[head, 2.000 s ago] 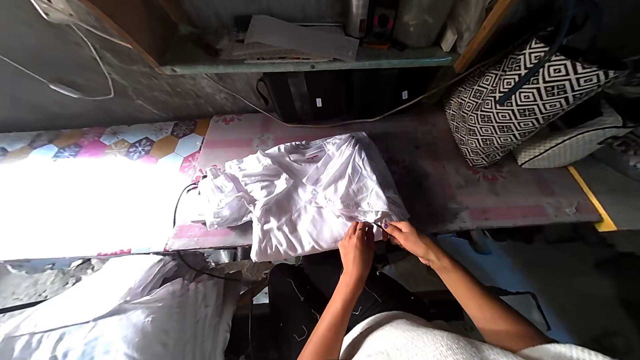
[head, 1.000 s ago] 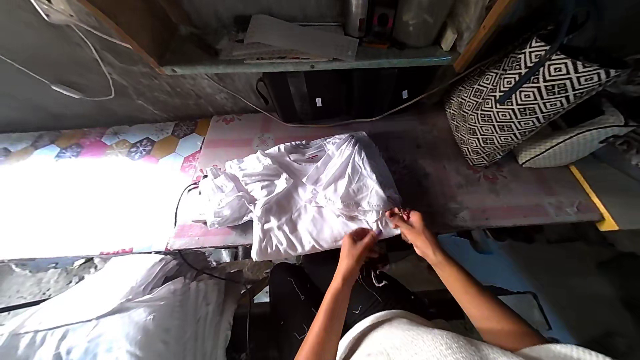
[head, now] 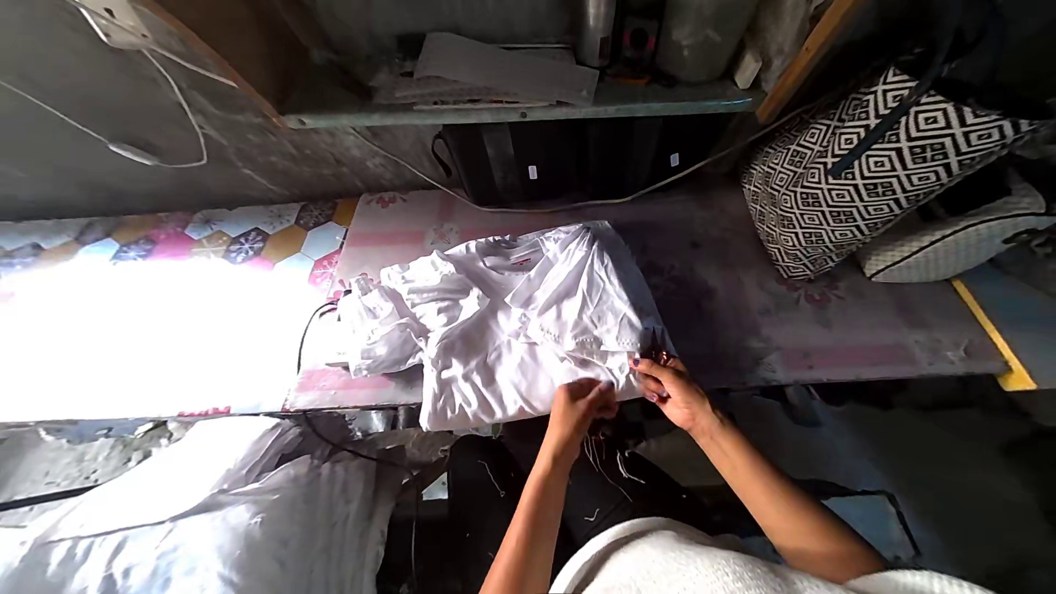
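A folded white shirt (head: 503,330) lies on the patterned work surface, its lower edge hanging slightly over the front. My left hand (head: 584,406) is at that edge with its fingers drawn together; whether cloth or thread is pinched in them cannot be told. Just to its right, my right hand (head: 672,392) holds a small dark pair of scissors or thread snips (head: 660,351), the points directed away from me beside the shirt's right edge. Loose white threads (head: 610,466) hang below my left hand, over my dark trousers.
White cloth (head: 206,511) is piled at lower left. A black case (head: 569,161) stands at the back beneath a shelf (head: 511,114) with papers. A black-and-white patterned bag (head: 874,173) and a pale quilted item (head: 957,235) sit at the right. A cable crosses the back.
My two hands were close together at the shirt's front edge two seconds ago; my right hand has since moved right and away from me. The shirt has stayed in place.
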